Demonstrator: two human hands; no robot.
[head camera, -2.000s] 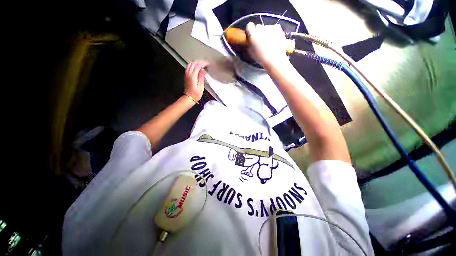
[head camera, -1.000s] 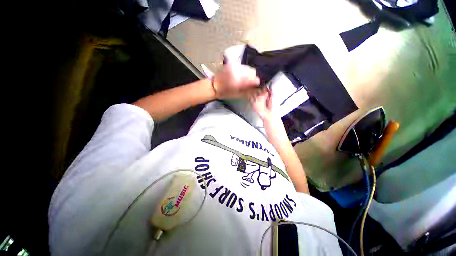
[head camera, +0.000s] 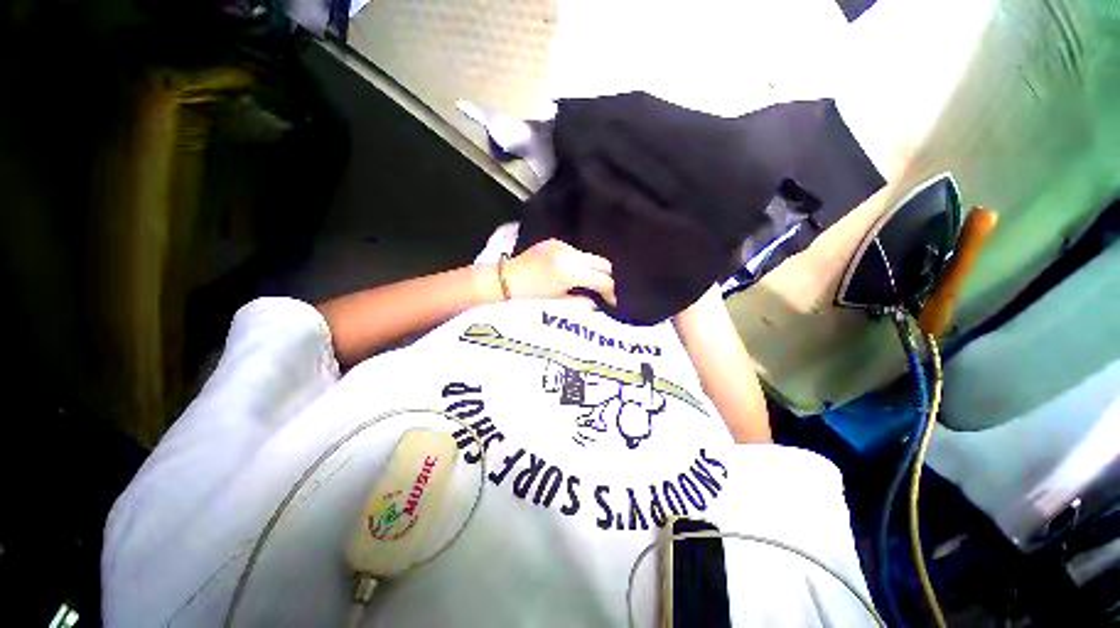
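Note:
A dark garment panel (head camera: 663, 184) lies bunched over the near edge of the pale ironing table (head camera: 774, 368), close to my shirt. A pale pocketing piece (head camera: 771, 245) shows at its right side, and white cloth shows at its left. My left hand (head camera: 559, 270) is shut on the near edge of the dark panel. My right hand is hidden under or behind the panel; only the forearm shows. The steam iron (head camera: 906, 252) rests to the right with its dark soleplate showing and its orange handle on the right side.
A blue hose (head camera: 903, 491) and a tan hose (head camera: 924, 491) run down from the iron at the right. A yellow-brown covered object (head camera: 166, 245) stands at the left. Pale green cloth (head camera: 995, 356) hangs at the right. Small cloth parts show at the top edge.
The iron has gone from my right hand to rest at the right. The dark panel has been drawn towards me and folded over, covering my right hand and much of the pale pocketing.

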